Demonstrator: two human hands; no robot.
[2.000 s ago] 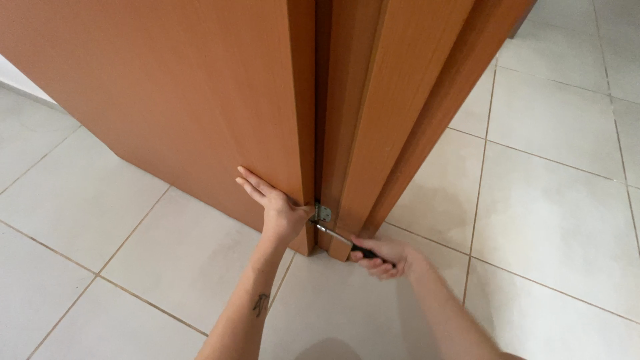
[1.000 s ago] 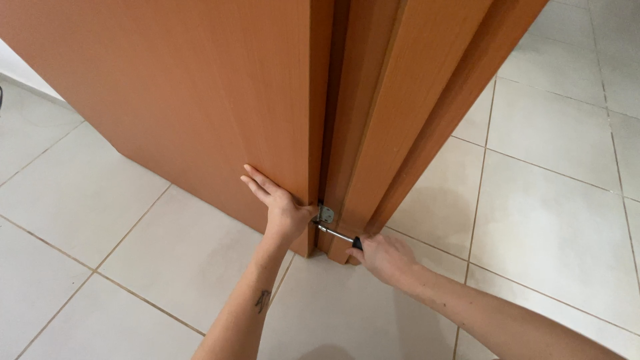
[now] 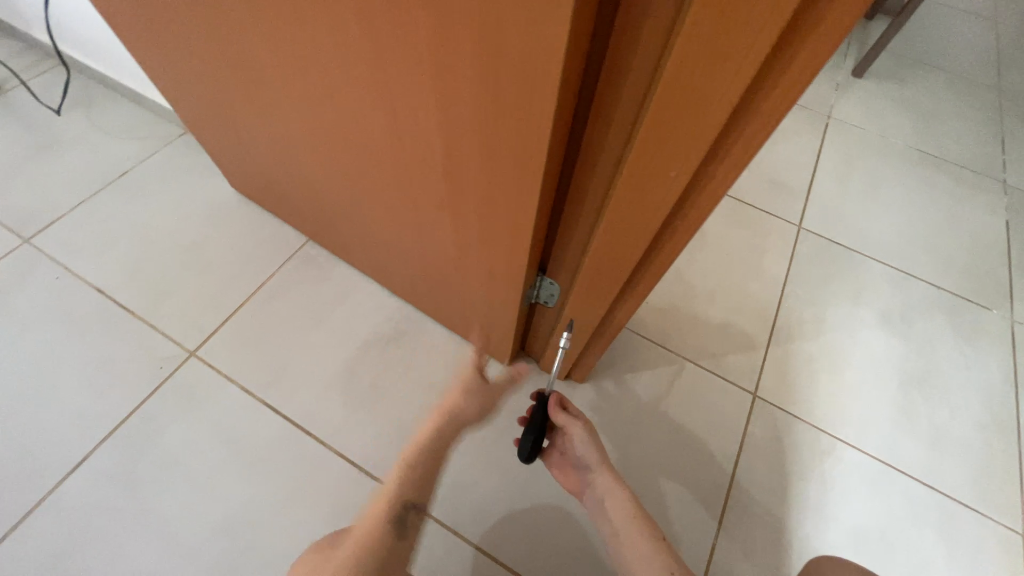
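A screwdriver with a black handle and metal shaft (image 3: pixel 556 360) is held in my right hand (image 3: pixel 572 448), its tip pointing up and away from me, in front of the door frame. My left hand (image 3: pixel 476 392), blurred, has its fingers apart and holds nothing; it is near the bottom corner of the wooden door (image 3: pixel 400 160). Between the door edge and the wooden door frame (image 3: pixel 672 168), low down, a metal hinge (image 3: pixel 546 291) shows uncovered.
Light floor tiles (image 3: pixel 320 336) surround the door. A black cable (image 3: pixel 60 88) hangs by the white wall at the upper left. The leg of a piece of furniture (image 3: pixel 884 40) stands at the upper right.
My left hand has come off the door face and moved down. The screwdriver, earlier with its tip at the hinge, has been drawn back from it in my right hand.
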